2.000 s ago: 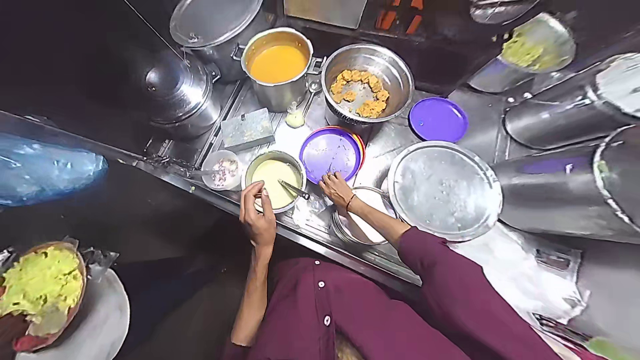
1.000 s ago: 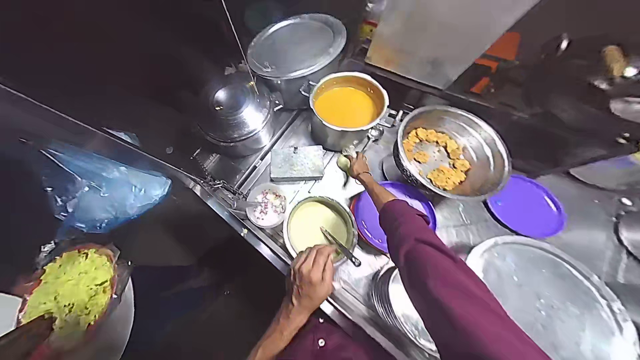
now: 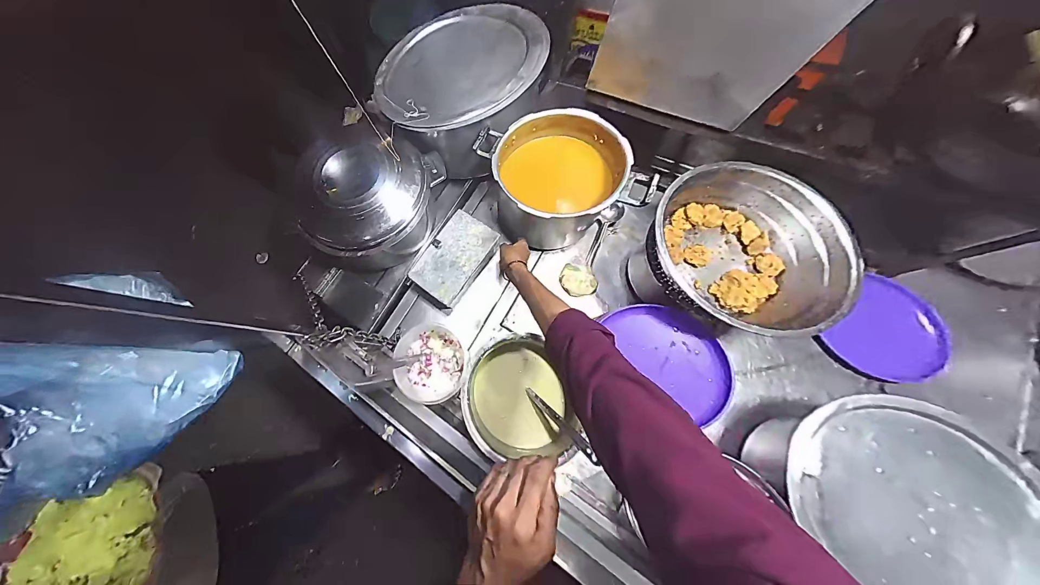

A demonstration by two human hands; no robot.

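My right hand (image 3: 514,257), its arm stretched across the counter in a maroon sleeve, is beside the metal pot of orange liquid (image 3: 556,175) and the right end of a grey rectangular block (image 3: 455,258). Its fingers are too small and bent to show what they touch. My left hand (image 3: 517,513) rests at the near rim of a bowl of pale green liquid (image 3: 513,398), in which a metal utensil (image 3: 561,424) leans. Left of that bowl is a tub of chopped onion-like pieces (image 3: 429,364). Purple plates (image 3: 670,361) lie partly under my right sleeve.
A large steel bowl of fried pieces (image 3: 760,248) stands at the right, near another purple plate (image 3: 890,329). Lidded pots (image 3: 463,65) stand at the back left. A wide metal lid (image 3: 910,496) is at the lower right, and a ladle (image 3: 611,214) lies by the orange pot.
My right hand has moved from the purple plate to the small pale-green-smeared item beside the pot, then left toward the grey block. My left hand stays by the green bowl. The view has shifted.
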